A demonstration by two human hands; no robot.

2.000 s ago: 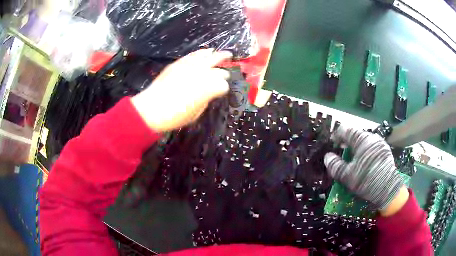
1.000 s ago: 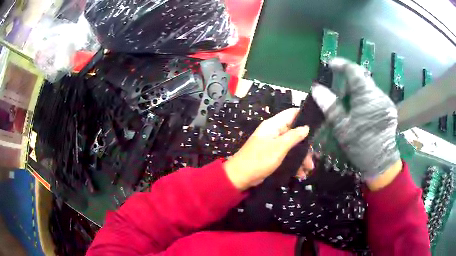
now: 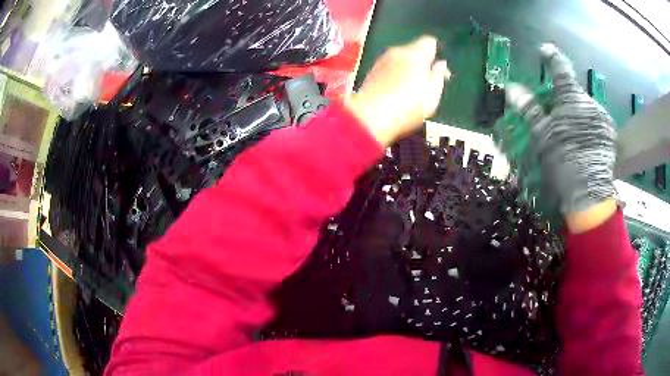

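Note:
My bare left hand (image 3: 400,87) is blurred over the near edge of the green belt, fingers slightly apart, with nothing seen in it. My gloved right hand (image 3: 566,128) is over the belt further right, thumb and index finger apart; blurred green shows beside its thumb, and I cannot tell if it holds a board. A part-built unit (image 3: 497,62) with its green board end away from me and black end nearer lies on the belt between my hands. Another is partly hidden behind the glove fingers. A pile of black rubber keypads (image 3: 433,272) with pale marks lies in front of me.
Black upper shells (image 3: 246,125) are heaped on the left, partly under my left sleeve. A shiny bag of black parts (image 3: 228,33) lies behind them on red. A clear plastic bag (image 3: 81,66) is far left. A grey post (image 3: 646,143) crosses at the right, with green boards (image 3: 652,272) below.
My left hand has left the dark strip held over the keypad pile and moved up to the belt. My right hand has shifted slightly right. The dark strip between the hands is no longer seen.

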